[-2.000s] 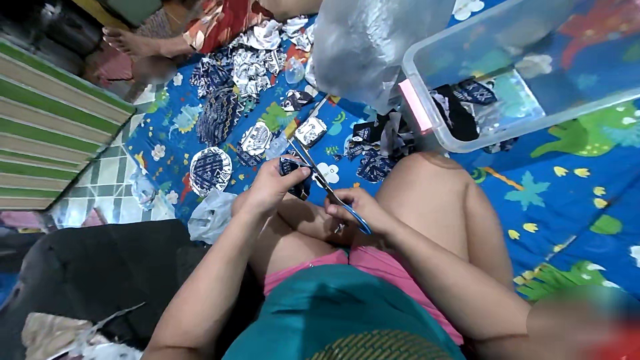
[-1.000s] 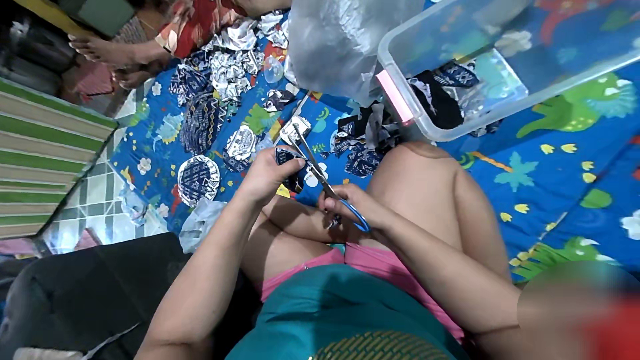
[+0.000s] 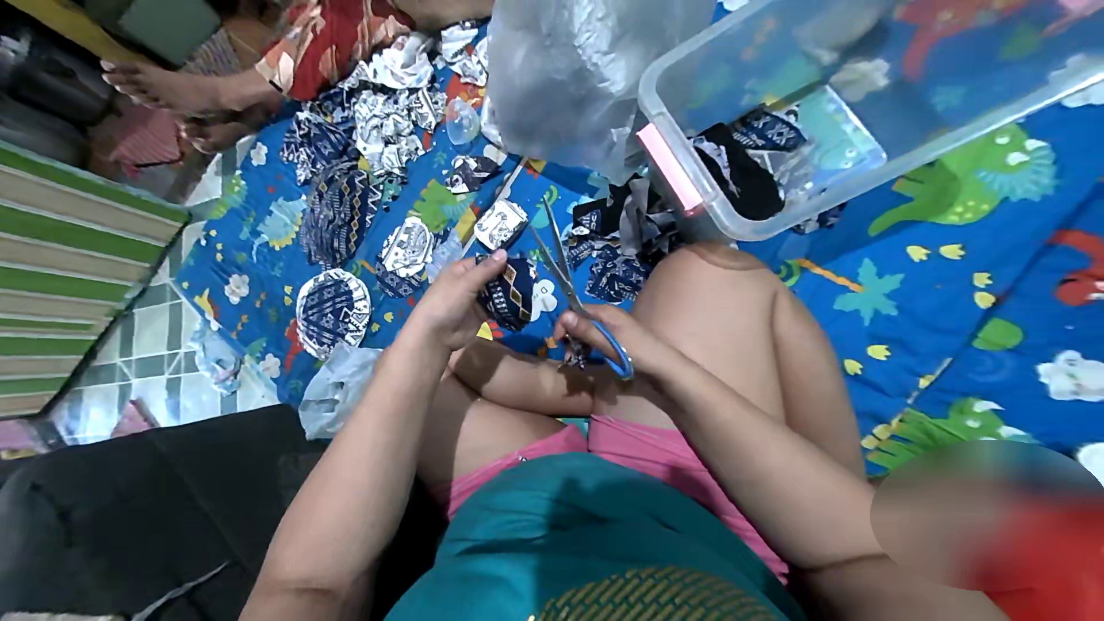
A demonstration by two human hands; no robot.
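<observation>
My left hand (image 3: 459, 302) grips a piece of dark blue patterned fabric (image 3: 511, 293) between thumb and fingers. A pair of scissors (image 3: 565, 280) with blue handles is in my right hand (image 3: 612, 341), its blades parted and pointing up and away beside the fabric. A small scrap also seems to be under the right hand's fingers, though it is hard to make out. Just beyond the left hand lie a small white patterned piece (image 3: 500, 225) and a white-and-blue patterned piece (image 3: 407, 247). A round blue-and-white patterned fabric piece (image 3: 333, 312) rests farther left on the mat.
A clear plastic bin (image 3: 759, 228) with dark cloth inside stands at upper right, near a grey plastic bag (image 3: 561, 86). Dark fabric scraps (image 3: 617, 272) lie past my knee. Heaped patterned cloth (image 3: 392, 129) is near another person's feet (image 3: 164, 86). A dark cushion-like object (image 3: 155, 509) is at lower left.
The scissors' blades have parted wider and now stand clear of the fabric in my left hand; earlier they were close against it.
</observation>
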